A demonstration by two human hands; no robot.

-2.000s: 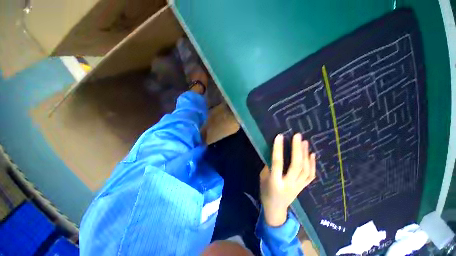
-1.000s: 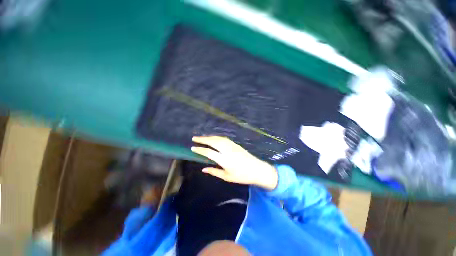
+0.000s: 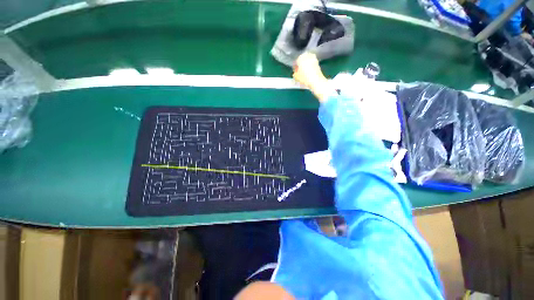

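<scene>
A frosted poly bag (image 3: 284, 47) lies on the raised green shelf at top centre, with black over-ear headphones (image 3: 303, 29) on or in it. My right hand (image 3: 309, 67) reaches across the mat, its fingers closed at the near edge of the bag. A blurred patch of skin at the bottom edge, in the carton at lower left, looks like my left hand (image 3: 139, 292). It is mostly cut off, and its fingers cannot be made out. The black work mat (image 3: 304, 132) has maze-like lines and a yellow line. White cloths (image 3: 375, 114) lie beside my right forearm.
Plastic-wrapped black items (image 3: 436, 135) sit in a blue tray (image 3: 442, 186) to the right. A small bottle with a metallic top (image 3: 371, 70) stands behind the cloths. Clear wrap (image 3: 14, 111) is at far left. Open cartons (image 3: 41, 263) are below the bench edge. A pale rail (image 3: 193, 81) borders the shelf.
The view has swung from the carton to face the bench. My right hand has moved from the mat's near edge to the bag on the shelf. My left hand now shows only at the bottom edge.
</scene>
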